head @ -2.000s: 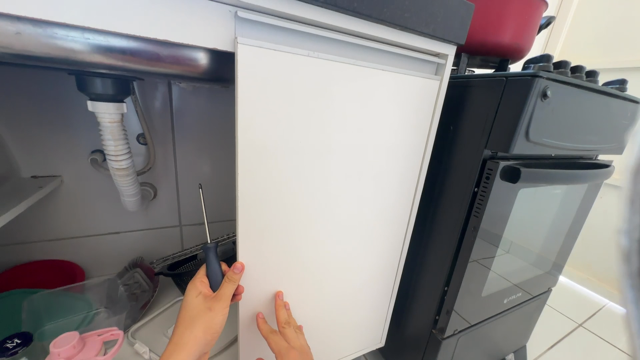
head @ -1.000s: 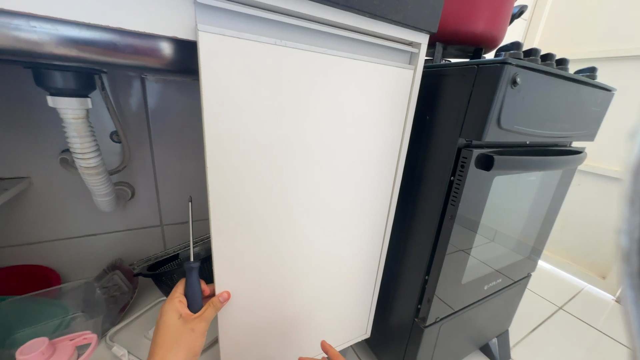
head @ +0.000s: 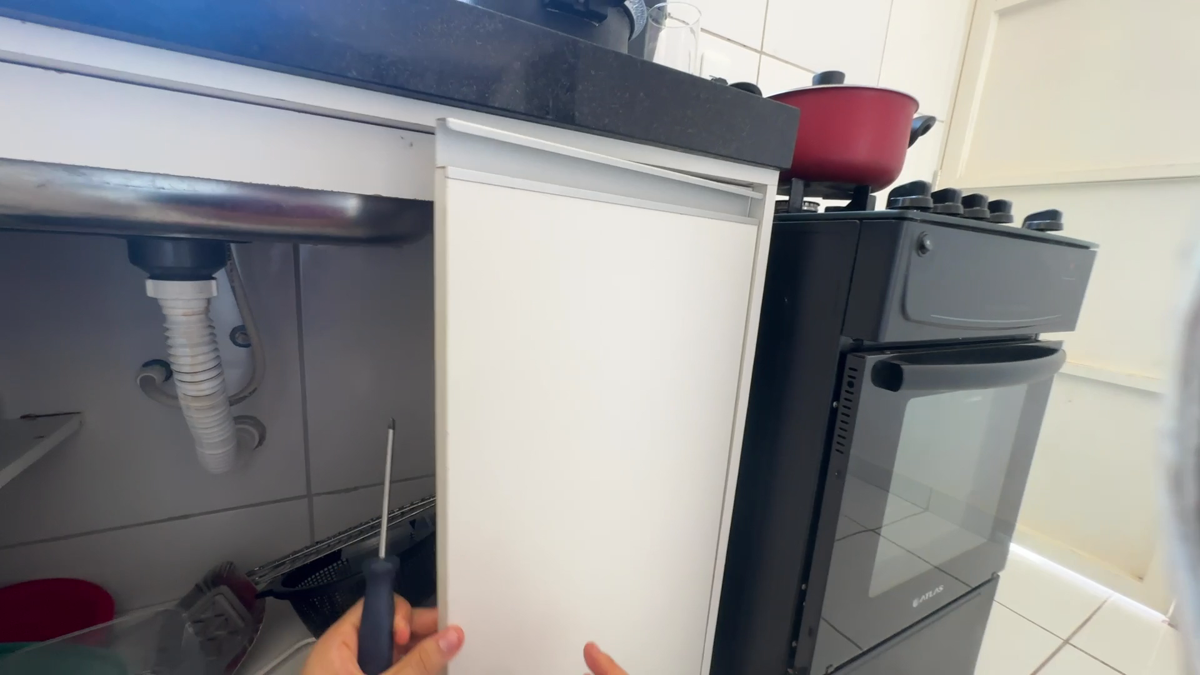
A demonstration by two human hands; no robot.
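At the bottom of the head view, my left hand holds a screwdriver by its dark blue handle, the metal shaft pointing up. The thumb of that hand lies at the left edge of a white cabinet door. Of my right hand only a fingertip shows, in front of the lower part of the door; the rest is out of view, so whether it touches the door cannot be told. A pale recessed handle strip runs along the door's top.
A dark stone countertop overhangs the door. To the left are the steel sink, its corrugated drain pipe and a black colander. A black stove with a red pot stands at the right.
The view has tilted up, bringing the countertop into sight. My right hand, seen spread against the door two seconds ago, has mostly left the view. The screwdriver remains in my left hand.
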